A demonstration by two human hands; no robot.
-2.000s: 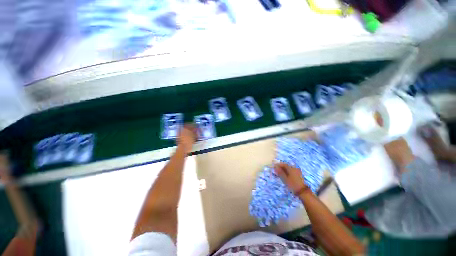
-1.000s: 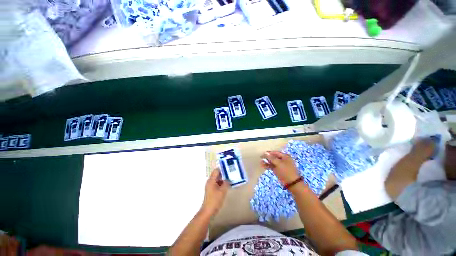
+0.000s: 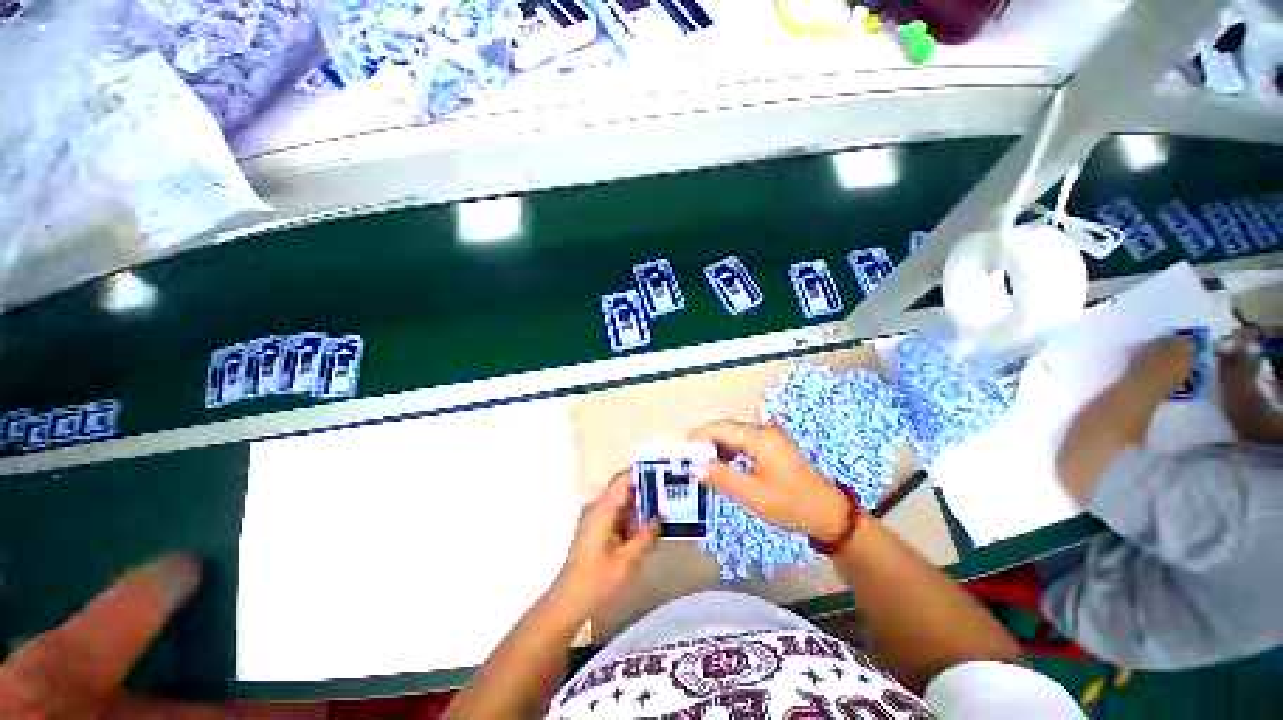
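Observation:
My left hand (image 3: 608, 537) holds one flat rectangular unit (image 3: 674, 492) with a pale border and dark blue centre by its left edge, above the tan cardboard (image 3: 619, 415). My right hand (image 3: 760, 471) is at the unit's top right corner, its fingertips pinched on a small pale part (image 3: 701, 456) that touches or almost touches the unit. The pile of small blue-white parts (image 3: 837, 422) lies on the cardboard to the right, partly hidden by my right hand and forearm.
A green conveyor (image 3: 464, 303) carries several units beyond a pale rail (image 3: 464, 390). A white sheet (image 3: 408, 549) lies at left. A thin dark stick (image 3: 902, 491) is beside the pile. A white roll (image 3: 1015, 287) hangs by the slanted post. Another person's arm (image 3: 1119, 422) is at right, a blurred hand (image 3: 120, 619) at left.
My left hand reached to the conveyor, then brought a unit back over the cardboard. My right hand has moved from the pile to the unit's top corner. The view has shifted slightly.

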